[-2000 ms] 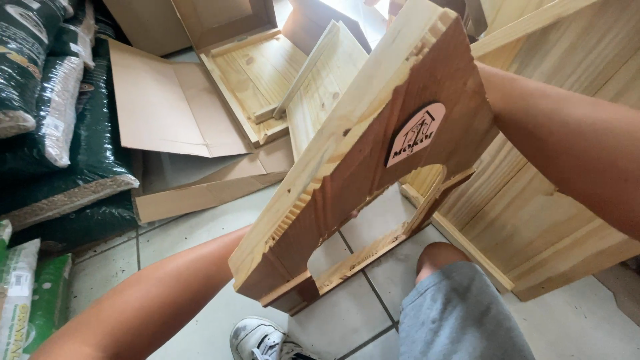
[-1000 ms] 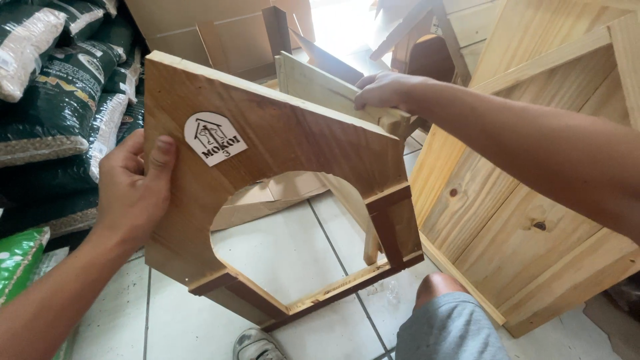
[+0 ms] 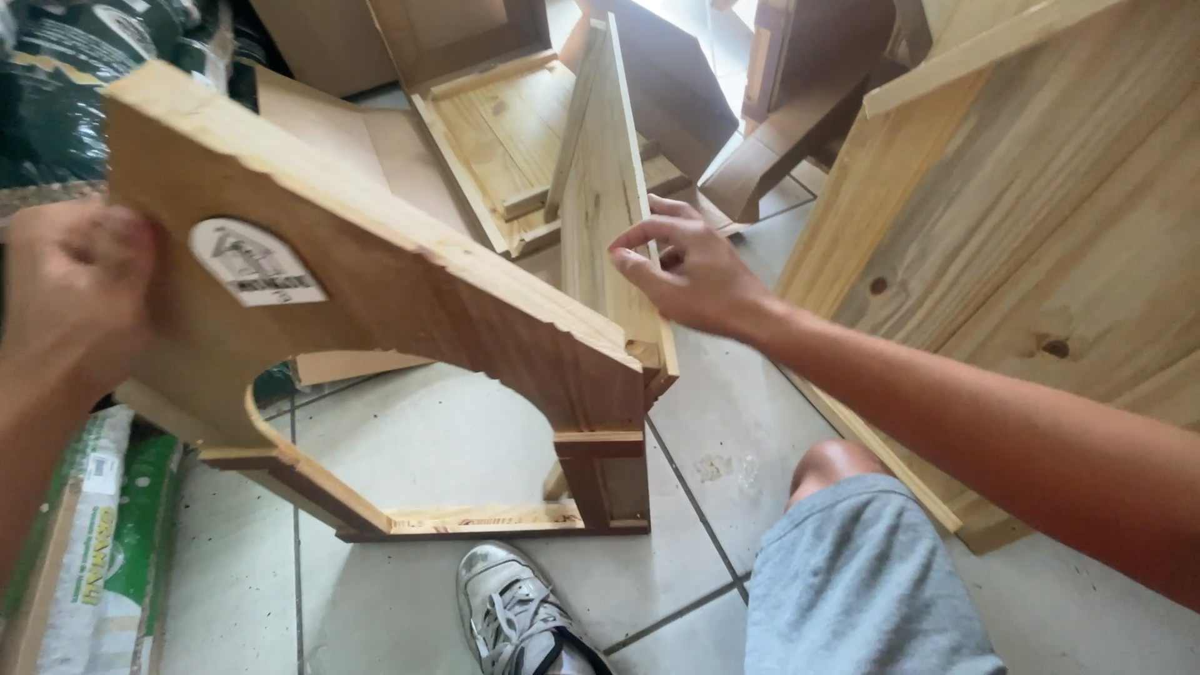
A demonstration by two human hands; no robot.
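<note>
A wooden front panel with an arched opening (image 3: pixel 394 319) stands upright on the floor before me, a white arch-shaped plaque (image 3: pixel 255 262) on its upper part. My left hand (image 3: pixel 80 291) grips the panel's edge at the left, near the peak. Behind its right end, a pale wooden side panel (image 3: pixel 600 197) stands on edge and meets it at a corner. My right hand (image 3: pixel 680 258) is at the long edge of that side panel, its thumb and index finger nearly together; whether it grips the edge is hard to tell.
A large wooden panel (image 3: pixel 1050 281) leans at the right. An open cardboard box (image 3: pixel 347 141) and a framed wooden panel (image 3: pixel 502 112) lie behind. Plastic bags (image 3: pixel 56 103) are stacked at the left, above a green-and-white bag (image 3: pixel 141 525). My shoe (image 3: pixel 516 600) and bent knee (image 3: pixel 834 469) are close below.
The front panel has turned from a steep tilt to upright, its opening now facing me. My right hand has moved along the side panel's edge, nearer to me, since one second ago.
</note>
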